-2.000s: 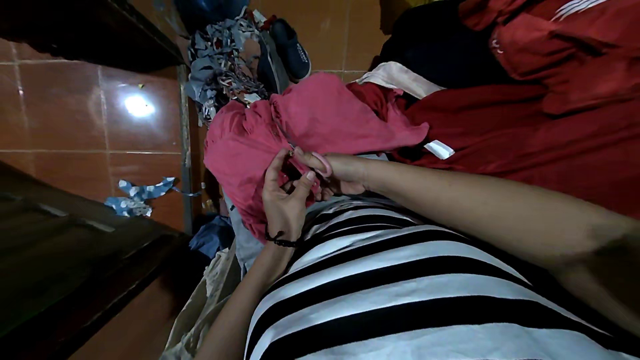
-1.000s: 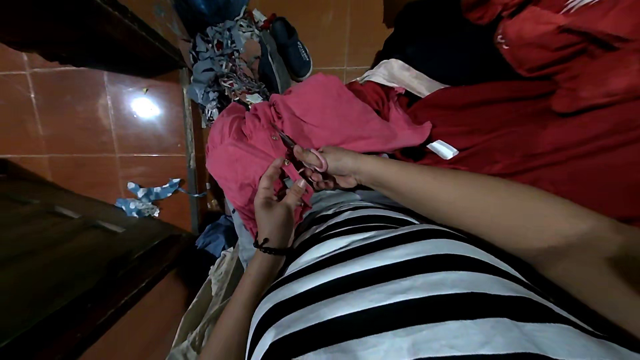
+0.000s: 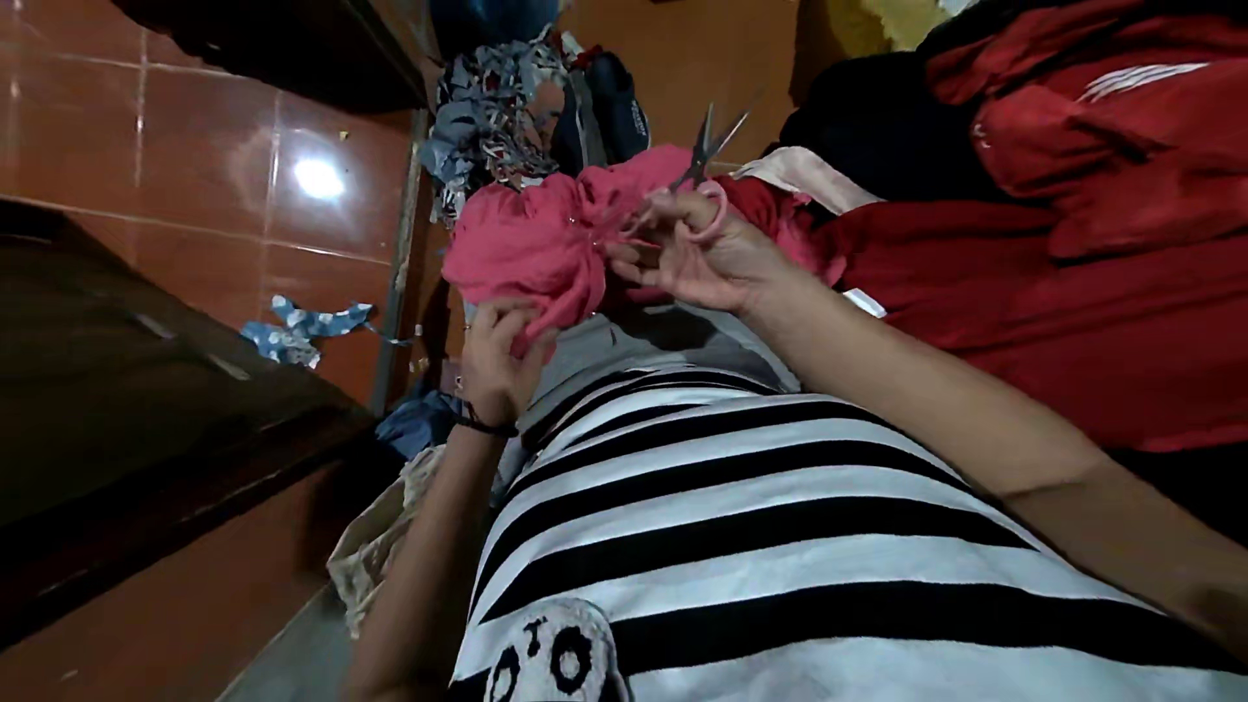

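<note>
Bunched pink cloth (image 3: 531, 244) lies over my lap. My left hand (image 3: 507, 346) grips its lower left edge between thumb and fingers. At the cloth's right side, my right hand (image 3: 692, 249) has scissors (image 3: 704, 156) with pink handles hooked on it; the blades are apart and point up and away from me. The fingertips of this hand also touch the cloth, though how firmly they pinch it cannot be told.
Dark red cloth (image 3: 936, 283) and a red garment with white stripes (image 3: 1102, 136) spread to the right. Grey fabric scraps (image 3: 487, 117) and dark shoes (image 3: 614, 107) lie beyond the pink cloth. Blue patterned scraps (image 3: 302, 331) rest on the tiled floor, left, near dark wooden furniture (image 3: 146, 419).
My hands have moved apart, the left one nearer the cloth's lower left edge. The scissors have swung outward and their blades show clearly. The pink cloth is more bunched.
</note>
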